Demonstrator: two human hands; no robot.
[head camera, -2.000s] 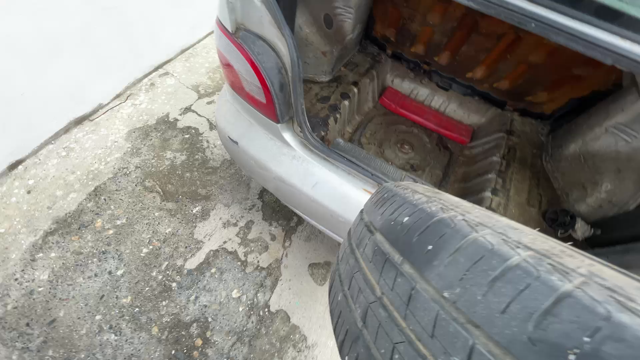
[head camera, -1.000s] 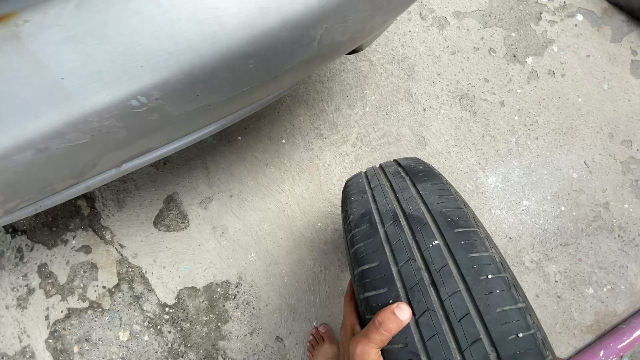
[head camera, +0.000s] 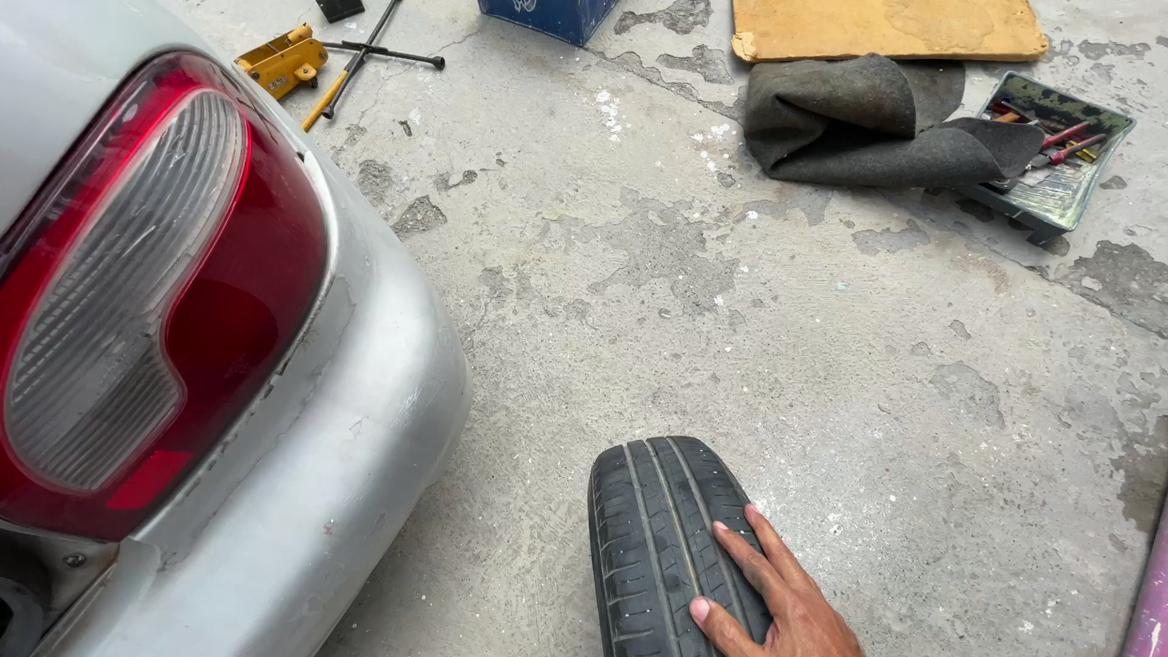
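Observation:
A black car tire (head camera: 671, 557) stands upright on the concrete at the bottom centre, its grooved tread facing up. My right hand (head camera: 776, 589) comes in from the lower right and lies on the tread's right side, thumb and fingers spread and not wrapped around it. The wheel's lower part is cut off by the frame. To the left is the rear corner of a silver car, with its bumper (head camera: 365, 438) and a red and clear tail light (head camera: 246, 274). My left hand is out of view.
A yellow floor jack (head camera: 283, 62) and a cross lug wrench (head camera: 365, 50) lie beyond the car. Farther off are a blue box (head camera: 552, 14), a yellow board (head camera: 890, 27), a folded dark mat (head camera: 858, 123) and a tray of tools (head camera: 1068, 196). A purple edge (head camera: 1152, 593) shows at the lower right.
The tire was beside the open trunk, then on the concrete with a hand at its left side. Now my right hand rests on its right side. The view has swung to the car's corner.

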